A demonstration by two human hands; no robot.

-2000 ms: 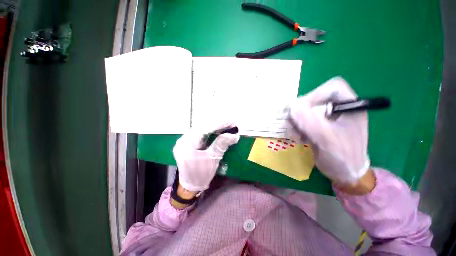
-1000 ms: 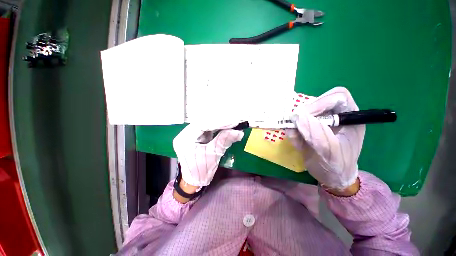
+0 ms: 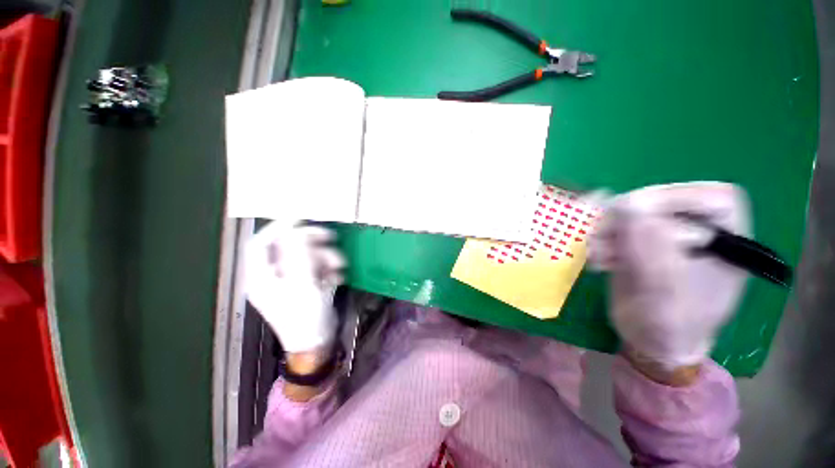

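My left hand (image 3: pixel 291 283), white-gloved and blurred, is at the mat's left edge below the record book; its fingers look curled and nothing shows in it. My right hand (image 3: pixel 673 270), also gloved and blurred, is at the right over the mat, shut on a black marker pen (image 3: pixel 751 259) whose thick end points right. The open record book (image 3: pixel 449 169) lies flat, its pages washed out white. A yellow label sheet (image 3: pixel 526 283) with rows of small red marks lies beside and partly under the book's lower right corner.
Side cutters (image 3: pixel 560 62) with black and orange handles lie on the green mat (image 3: pixel 677 110) behind the book. A circuit board (image 3: pixel 126 94) sits on the dark green conveyor belt (image 3: pixel 137 274) at left. Metal rail (image 3: pixel 240 183) and red bins (image 3: pixel 27 137) flank the belt.
My left hand has moved left, away from the pen and book. My right hand has moved right with the pen, uncovering more of the label sheet. The view has shifted.
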